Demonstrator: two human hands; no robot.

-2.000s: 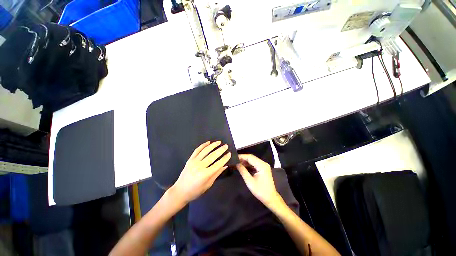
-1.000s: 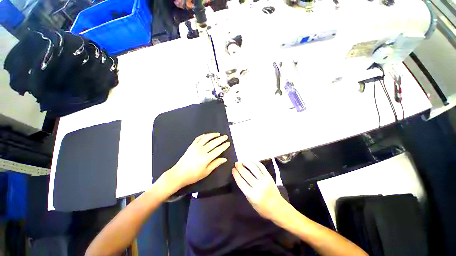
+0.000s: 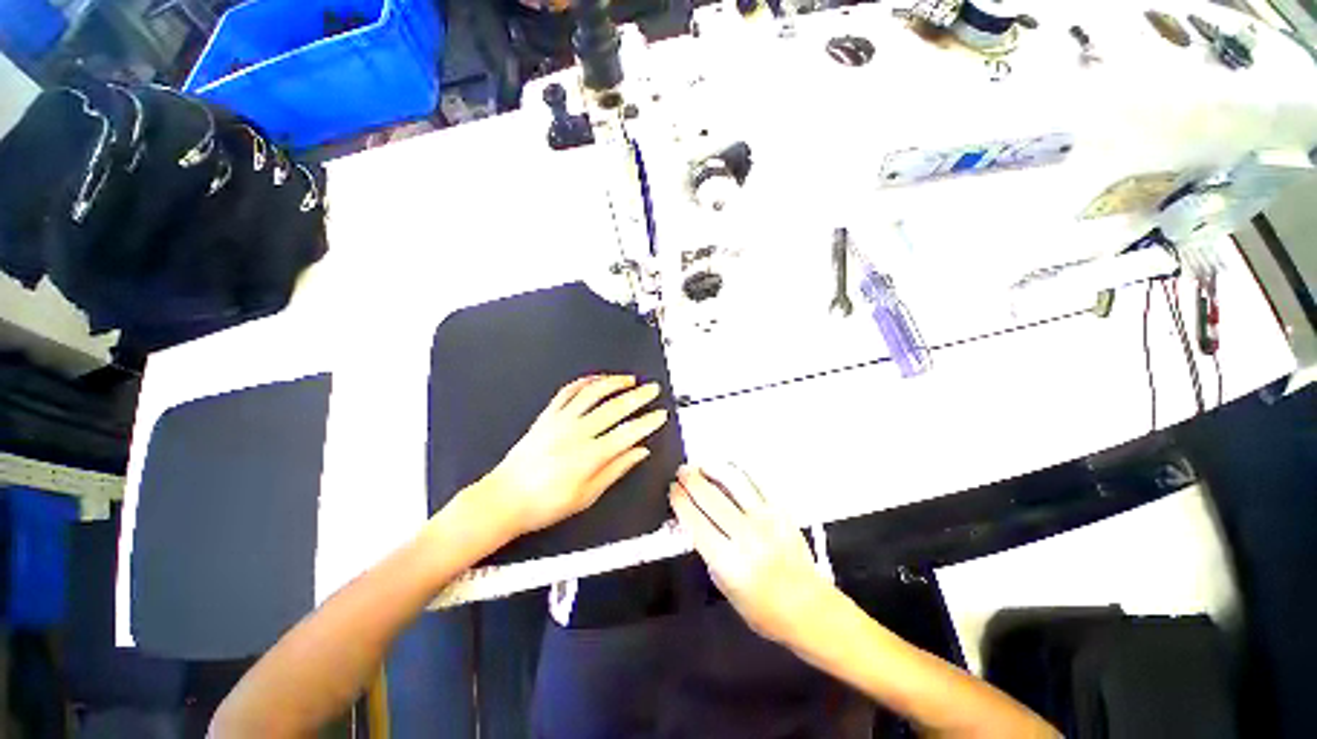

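A dark panel with rounded corners lies flat on the white sewing table. Its upper right corner is at the needle area of the white sewing machine. My left hand lies flat on the panel's right part, fingers a little apart. My right hand is at the panel's lower right edge, fingertips touching the edge; whether they pinch it is hard to tell. A second dark grey panel lies flat at the table's left end.
A black heap with silvery zips or hooks sits back left, beside a blue bin. A purple-handled screwdriver and a wrench lie under the machine arm. Black panels are stacked lower right.
The panel's lower end, hanging past the table edge before, now lies on the table, farther toward the machine. My left hand has stayed on it. The right hand's fingers have straightened along the edge. The view has shifted.
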